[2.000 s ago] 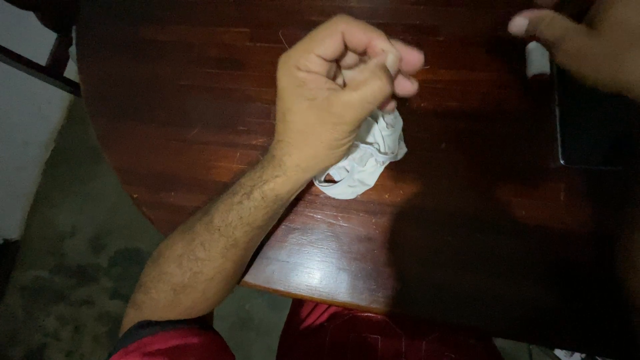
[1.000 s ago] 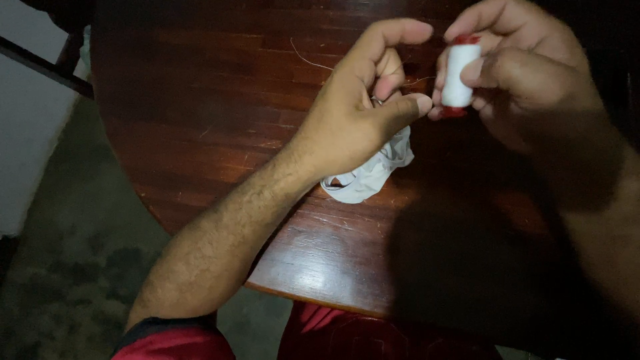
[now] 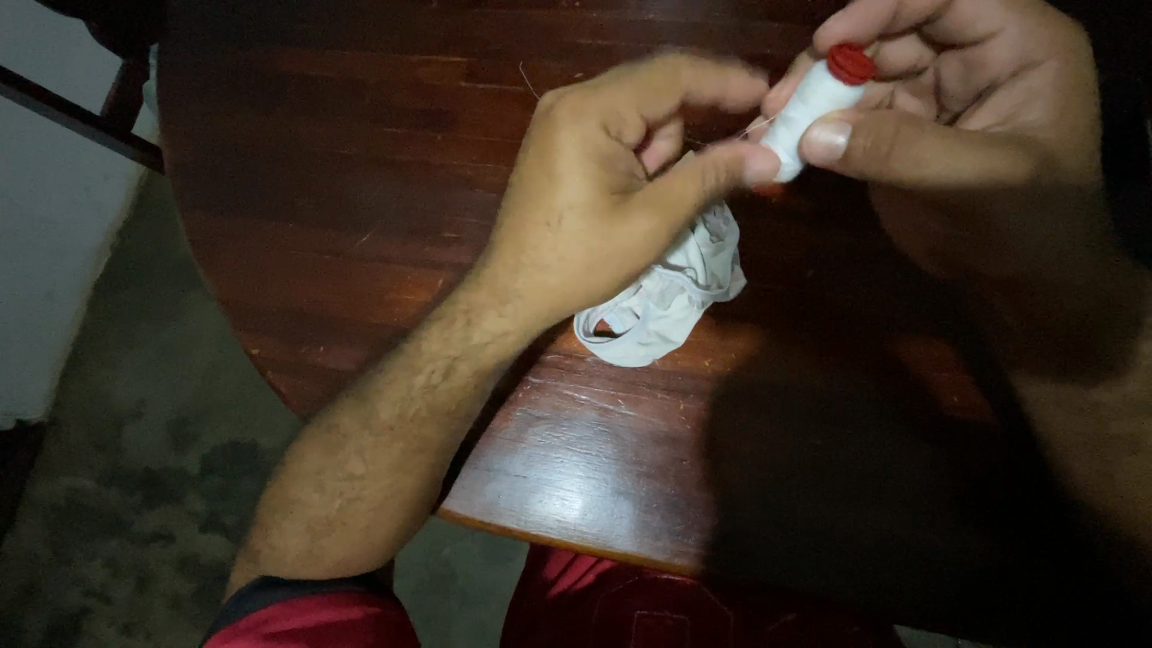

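My right hand (image 3: 954, 117) holds a spool of white thread (image 3: 810, 112) with red ends between thumb and fingers, tilted, at the upper right. Beside it is my left hand (image 3: 621, 171), its thumb tip at the spool's lower end and its index finger stretched toward the spool. A fine strand of thread (image 3: 756, 126) runs from the spool toward the left fingers; whether they pinch it is not clear. Below my left hand, a crumpled white cloth item (image 3: 666, 315) with banded edges lies on the table, partly hidden by that hand.
The round dark wooden table (image 3: 297, 225) has its curved edge at the left and front. A loose thread end (image 3: 528, 79) shows above my left hand. Part of a dark wooden chair (image 3: 81, 117) stands at the upper left. A dark shadow covers the table's right side.
Two seconds ago the spool stood on the table near my right hand; now it is held in that hand, beside my left. My left fingers have spread from a closed pinch. The spool has tilted since one second ago.
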